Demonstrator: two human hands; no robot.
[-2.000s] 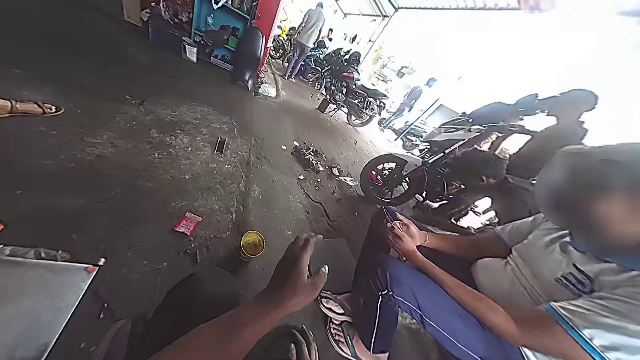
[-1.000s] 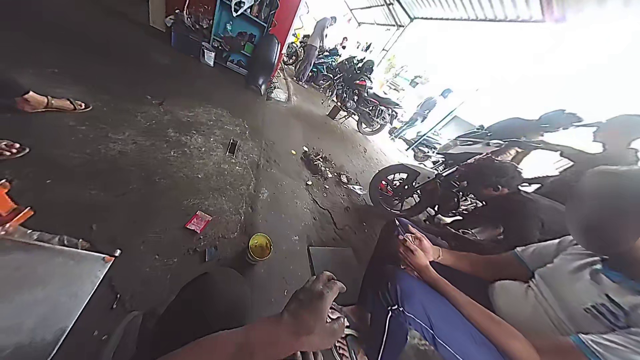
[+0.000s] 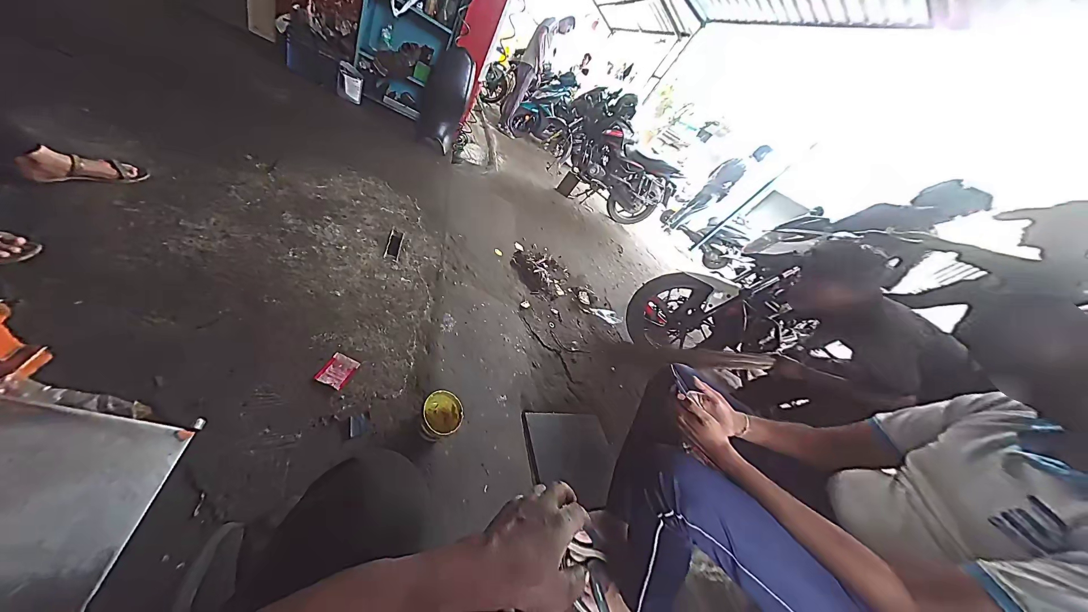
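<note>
My left hand reaches in from the bottom edge with its back up and its fingers curled. Its palm is hidden, so whether it holds anything cannot be told. Just past its fingers are the strapped sandals of a seated person, partly covered by the hand. A dark flat square panel lies on the floor above it. Up and to the left stands a small round tub, yellow inside. My right hand cannot be seen.
A person in blue trousers sits close on the right, hands together around a small dark object. Behind is a motorcycle wheel. A metal sheet juts in at lower left; a red packet and debris lie on the floor.
My left hand was spread two seconds ago; its fingers are now curled, and it has moved right and down, over by the seated person's sandals. At far left, more of the sandalled feet shows.
</note>
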